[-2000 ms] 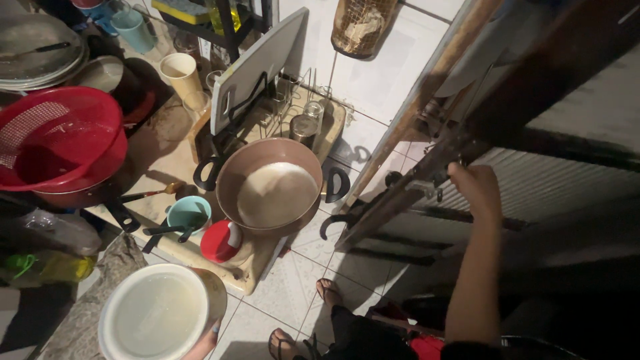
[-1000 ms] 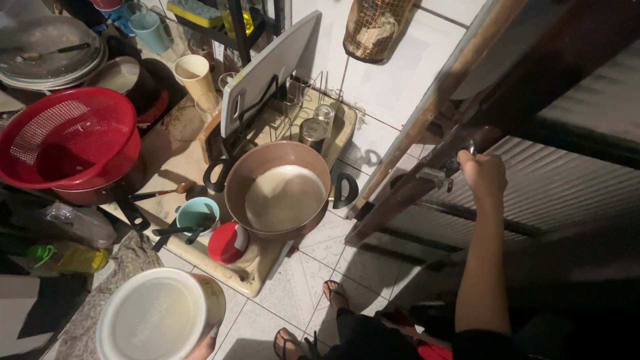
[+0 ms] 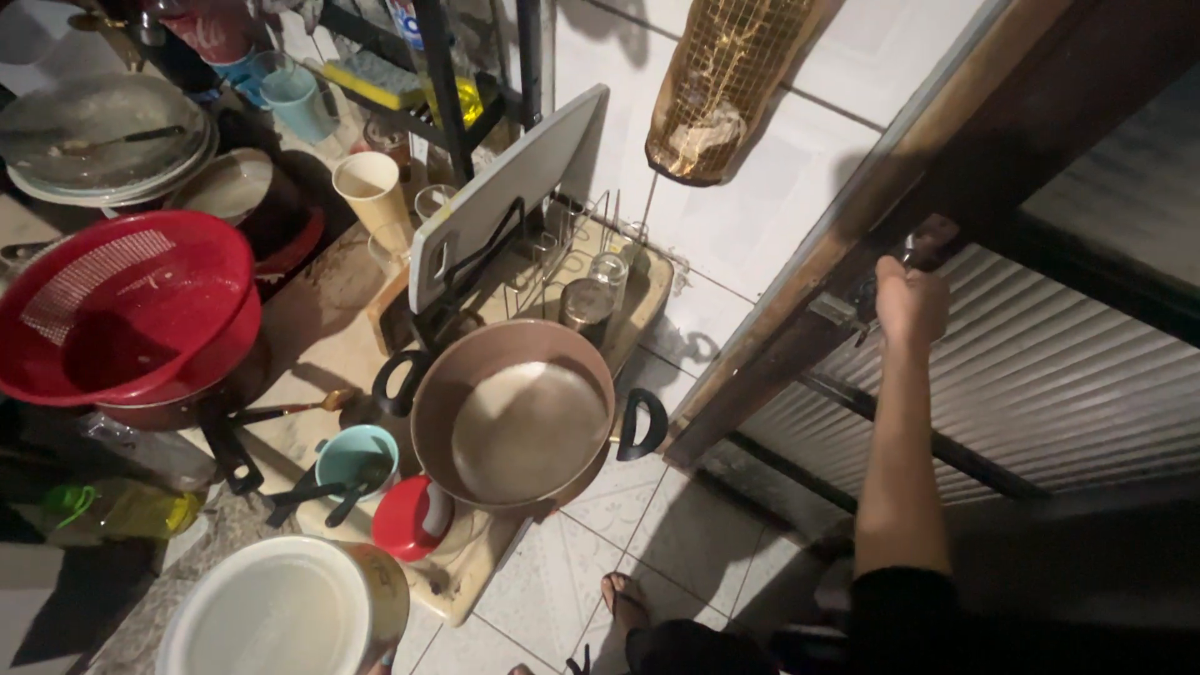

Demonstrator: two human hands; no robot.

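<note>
At the right, my right hand (image 3: 911,302) is closed on the metal handle (image 3: 909,248) of a dark wooden door with ribbed panels (image 3: 1069,375). Low in the view, a round tub with a whitish lid (image 3: 272,609) is held by my left hand (image 3: 382,664), of which only fingertips show at its right side; the rest is hidden beneath. Between the hands, a brown two-handled pot (image 3: 530,412) rests on the counter's end, beside a red-lidded container (image 3: 412,517) and a turquoise cup (image 3: 358,459) with dark-handled utensils in it.
A red colander (image 3: 127,300) and stacked plates (image 3: 103,141) crowd the left. A grey cutting board (image 3: 506,197) leans in a rack near glasses (image 3: 589,305). A mesh holder (image 3: 722,94) hangs on the tiled wall. My sandalled foot (image 3: 623,600) is on the tiled floor (image 3: 562,581).
My right hand remains at the door handle, and the tub stays in my left hand. The view has shifted slightly; nothing else has plainly changed.
</note>
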